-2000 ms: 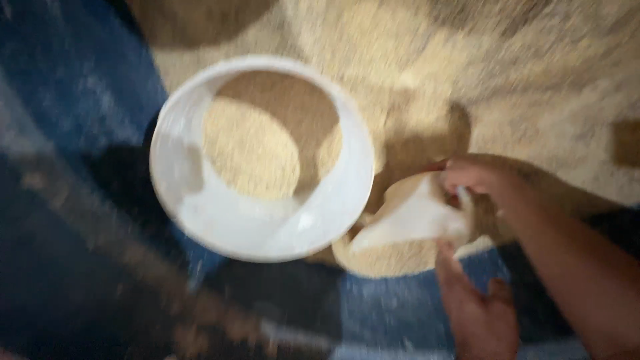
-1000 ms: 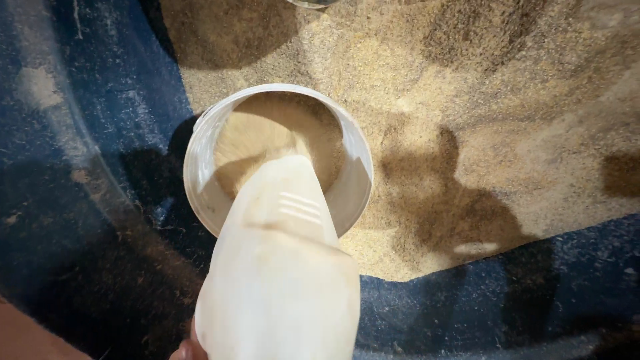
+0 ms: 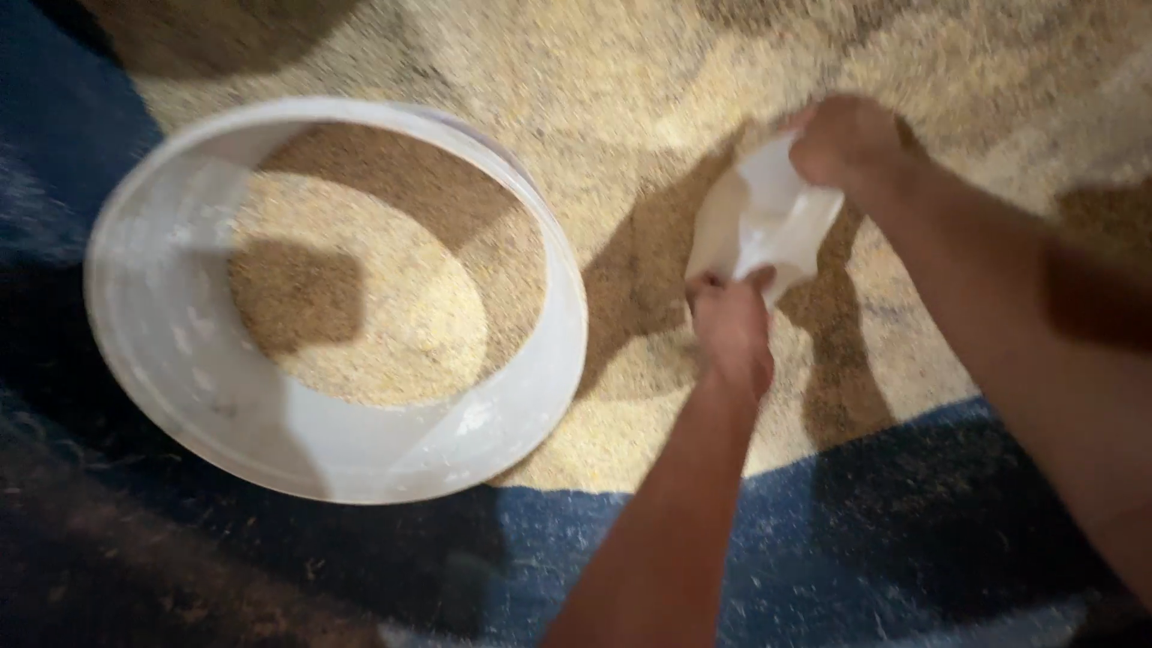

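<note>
A white plastic scoop (image 3: 765,220), cut like a jug, lies against the pale ground feed (image 3: 630,423) right of the bucket, its front part hidden in shadow and blur. My right hand (image 3: 846,144) is closed around its upper right end. At its lower left side my left hand (image 3: 733,324) grips the edge between thumb and fingers. A round white plastic bucket (image 3: 342,463) stands at the left, partly filled with the same coarse, yellowish feed.
The blue, scuffed wall of a large container (image 3: 630,558) curves along the left and bottom of the view. Loose feed spreads across the top and right, with dark shadows over it.
One second ago the scoop was over the bucket, with feed falling from it. It has moved right, down to the loose feed, and both hands are now on it.
</note>
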